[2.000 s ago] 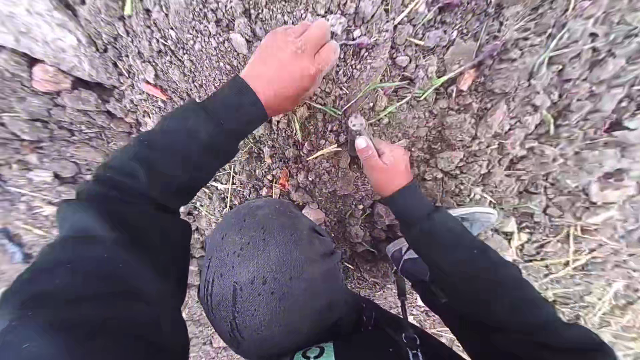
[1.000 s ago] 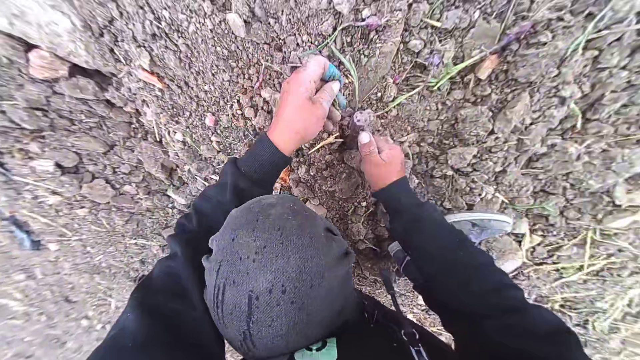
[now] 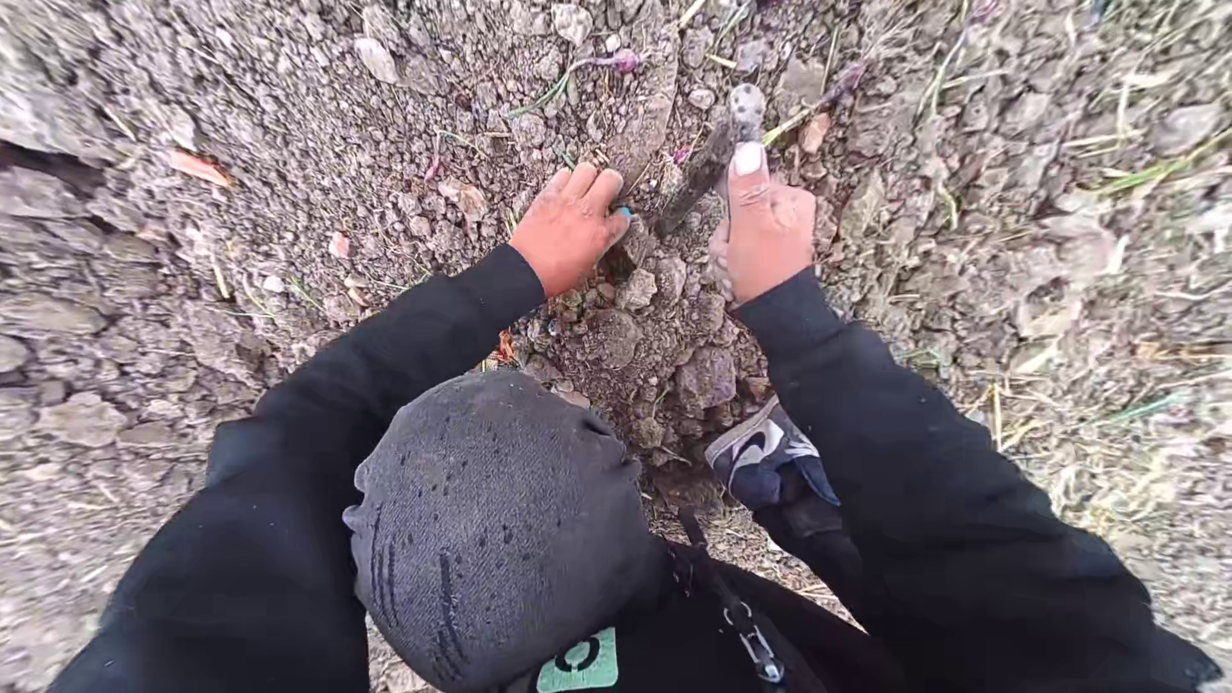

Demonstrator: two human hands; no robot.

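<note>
My right hand grips a soil-caked hand tool, its thumb lying along the pale, dirty handle end. The tool's dark, flat part slants down and left to the soil. Left of it, my left hand is low over the ground, fingers bent down beside a small hollow. A bit of blue shows at its fingertips; what it is cannot be made out. A purple onion-like seedling with green leaves lies above my left hand. A second purple-stemmed plant lies to the upper right of the tool.
Loose, cloddy soil with stones surrounds both hands; a larger clod lies below the tool. A sneaker stands under my right forearm. A dark, damp-spotted cap fills the lower middle. Straw covers ground at right.
My right hand has moved up and right with the tool, and its dark part now shows. My left hand has come down from its place two seconds ago. The view has shifted somewhat.
</note>
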